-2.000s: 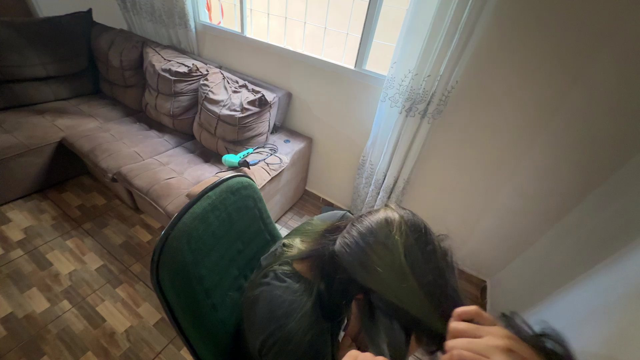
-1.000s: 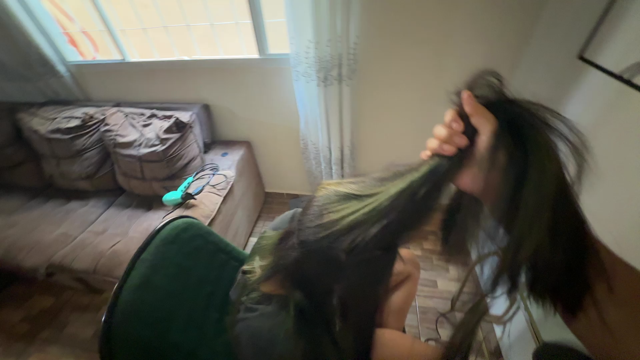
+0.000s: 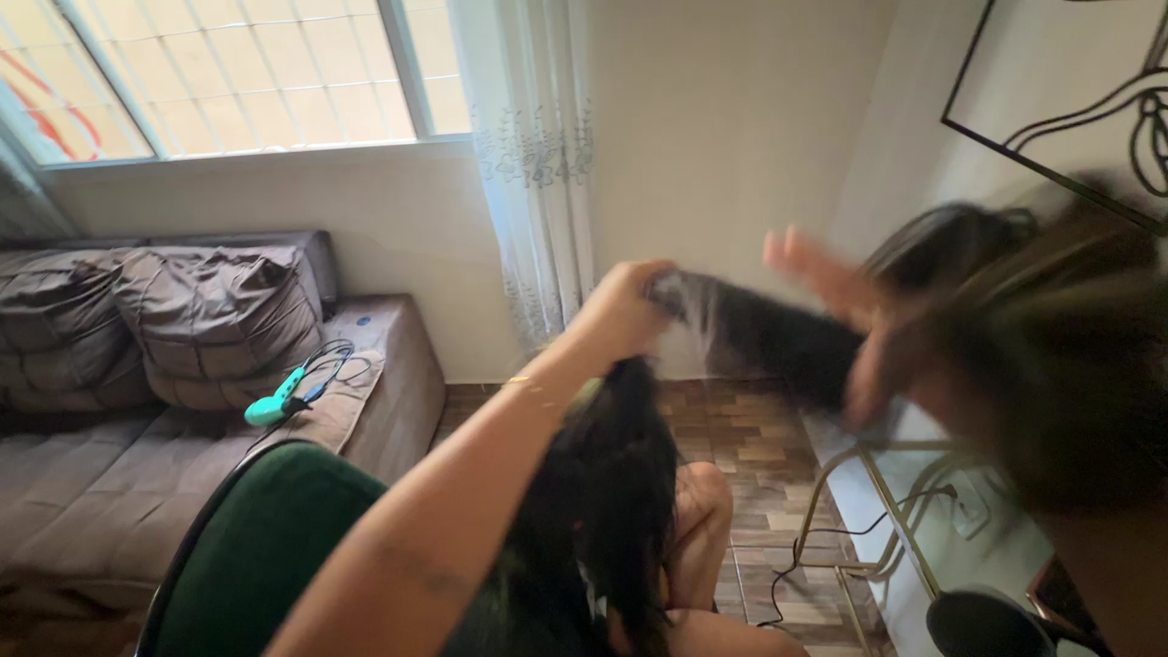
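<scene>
A person with long dark hair (image 3: 593, 493) sits in a green chair (image 3: 265, 547), head bent forward. My left hand (image 3: 634, 306), at the centre, is closed around a gathered length of the hair. From it the strands stretch to the right as a blurred dark band (image 3: 776, 333). At the right, my right hand (image 3: 849, 319) is raised with its fingers spread, and loose hair (image 3: 1049, 347) hangs over and beside it. Motion blur hides whether strands lie between those fingers.
A turquoise hair dryer (image 3: 274, 404) with its cord lies on the brown sofa (image 3: 383, 365) at the left. A sheer curtain (image 3: 538, 182) hangs beside the window. Gold metal legs (image 3: 894, 520), a black cord (image 3: 776, 584) and a wall outlet (image 3: 969, 504) are at lower right.
My left arm has come into view across the middle, its hand on the hair. The right hand, closed on the hair one second ago, now shows spread fingers. The view has swung right.
</scene>
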